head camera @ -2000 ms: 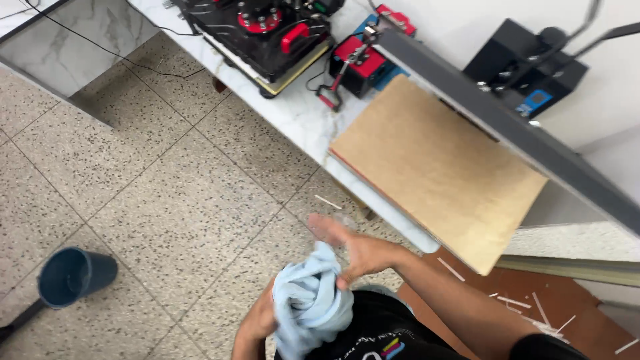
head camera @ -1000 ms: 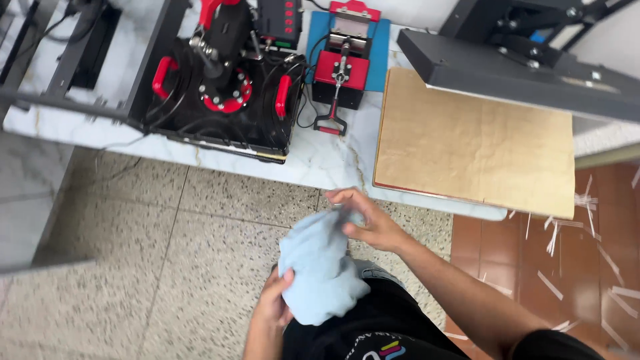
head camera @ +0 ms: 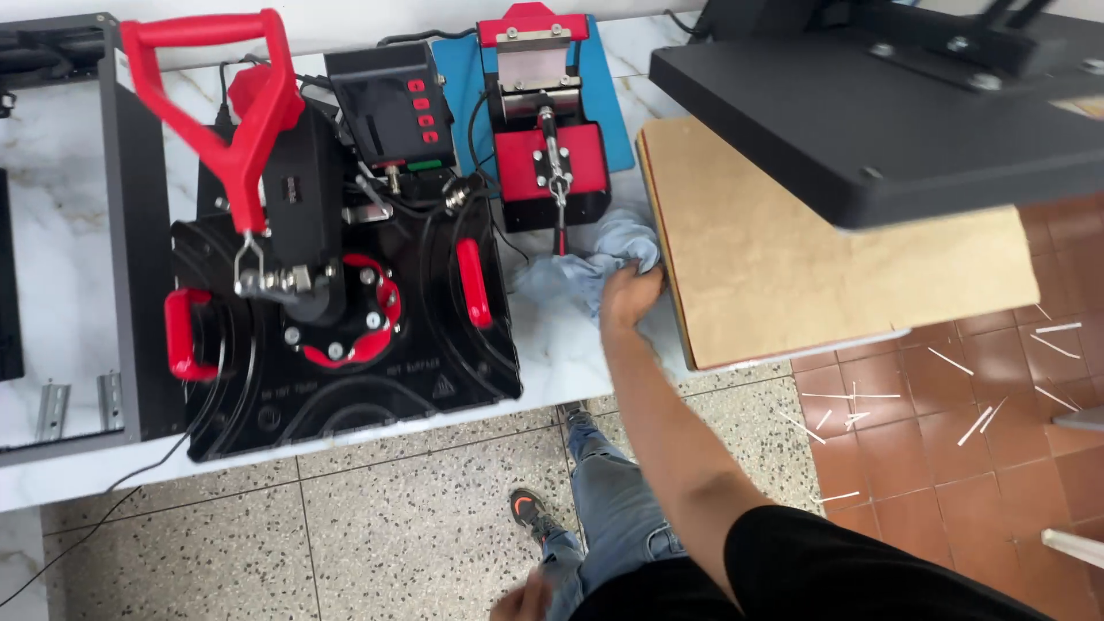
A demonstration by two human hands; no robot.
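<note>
My right hand [head camera: 632, 293] is closed on a crumpled light blue cloth [head camera: 623, 241], pressed to the marble-patterned tabletop [head camera: 561, 345]. The cloth lies between the red-and-black mug heat press [head camera: 552, 164] and the board-like base [head camera: 828, 259] of a large flat heat press, near the mug press's lever tip. Blurred at the bottom edge is my left hand [head camera: 523, 599], low beside my body and away from the cloth; its fingers are partly out of view.
A black heat press with red handles [head camera: 345, 362] stands left, beside a control box [head camera: 392, 108]. A blue mat [head camera: 617, 112] lies under the mug press. The raised dark platen [head camera: 888, 129] overhangs the base at right. White strips [head camera: 975, 425] lie on the floor.
The cloth was in both hands before my body; now my right hand has it on the tabletop beside the mug press. My left hand has let go of it. The view has shifted toward the table.
</note>
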